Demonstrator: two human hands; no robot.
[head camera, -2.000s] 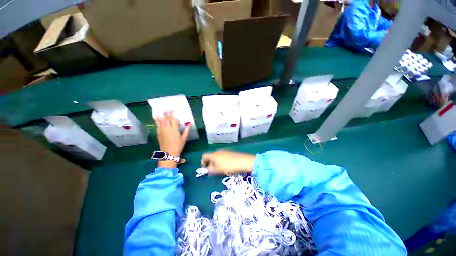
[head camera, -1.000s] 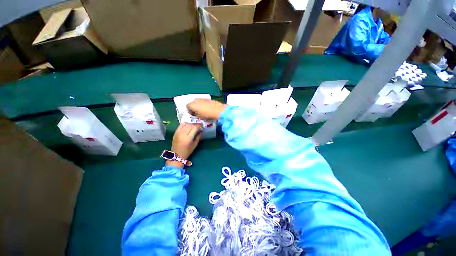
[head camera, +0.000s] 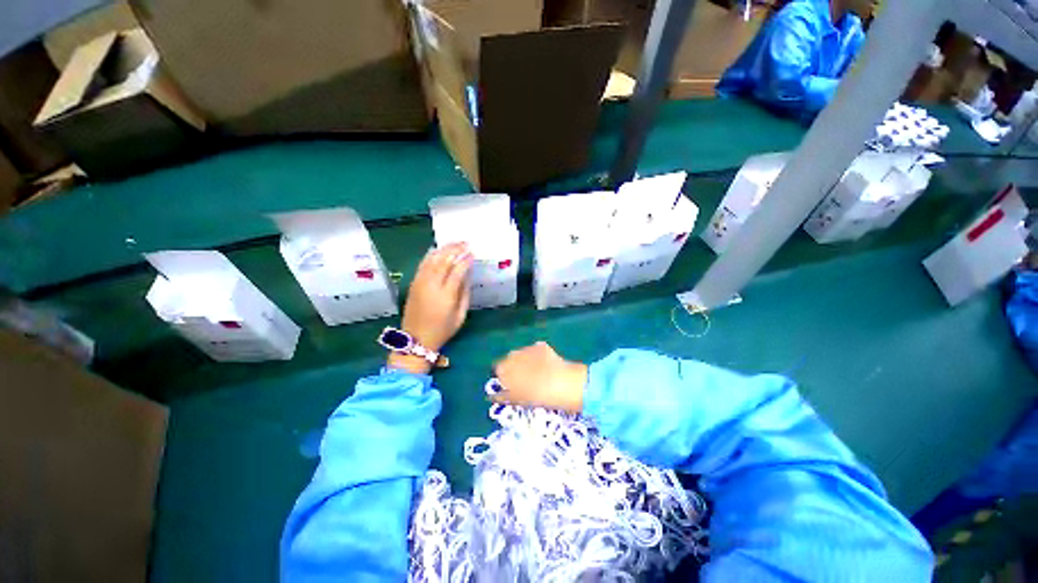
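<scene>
A tangled pile of coiled white cables (head camera: 558, 501) lies on the green bench in front of me. My right hand (head camera: 540, 378) is at the top edge of the pile, fingers curled around a white cable coil (head camera: 493, 388) that shows at its fingertips. My left hand (head camera: 439, 298) rests against the left side of a white gift box (head camera: 492, 256) with a small red mark, its fingers near the top; whether it grips the box is hard to tell. The box stands upright with its flap raised.
More white boxes stand on the conveyor, left (head camera: 222, 308) and right (head camera: 575, 251). A metal post (head camera: 814, 171) crosses the right side. A brown carton (head camera: 546, 103) stands behind; a cardboard panel (head camera: 74, 456) is at left. A coworker's blue sleeve (head camera: 797, 51) shows at the back.
My right hand has moved from the box back down to the cable pile. My left hand has shifted up along the box's left side. The boxes sit slightly farther right in view.
</scene>
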